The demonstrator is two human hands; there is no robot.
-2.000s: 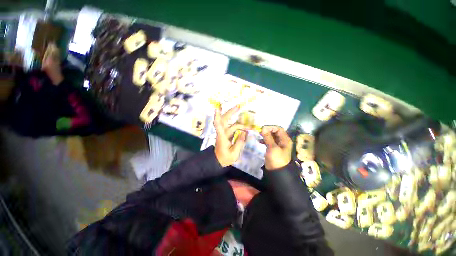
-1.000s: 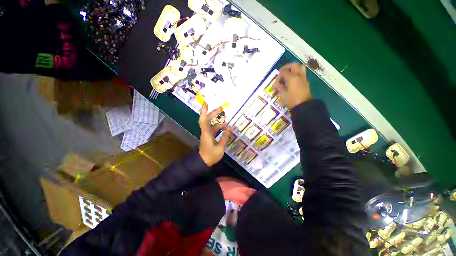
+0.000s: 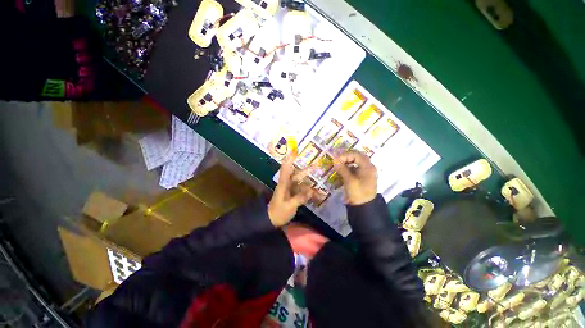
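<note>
The white cell tray (image 3: pixel 410 155) lies in front of me, with small yellow battery cells (image 3: pixel 368 116) in several of its pockets. My left hand (image 3: pixel 286 198) is over the tray's near left corner, with a small yellow piece (image 3: pixel 292 142) at its fingertips. My right hand (image 3: pixel 356 177) is over the tray's middle, thumb and fingers close together; whether it holds anything is too blurred to tell. A cream housing (image 3: pixel 280 147) lies just beyond my left fingertips, at the corner of the white sheet.
Housings with wires lie on a white sheet (image 3: pixel 349 57) at upper left, beside a black mat (image 3: pixel 168 73) and a glittering component pile (image 3: pixel 136 29). A black tape dispenser (image 3: pixel 497 269) and heaped housings (image 3: pixel 551 289) are at lower right. Cartons (image 3: pixel 186 208) stand left. A person's sleeve (image 3: pixel 80 67) shows upper left.
My right hand has come back from the tray's far edge toward my left hand. My left hand has moved slightly right and down.
</note>
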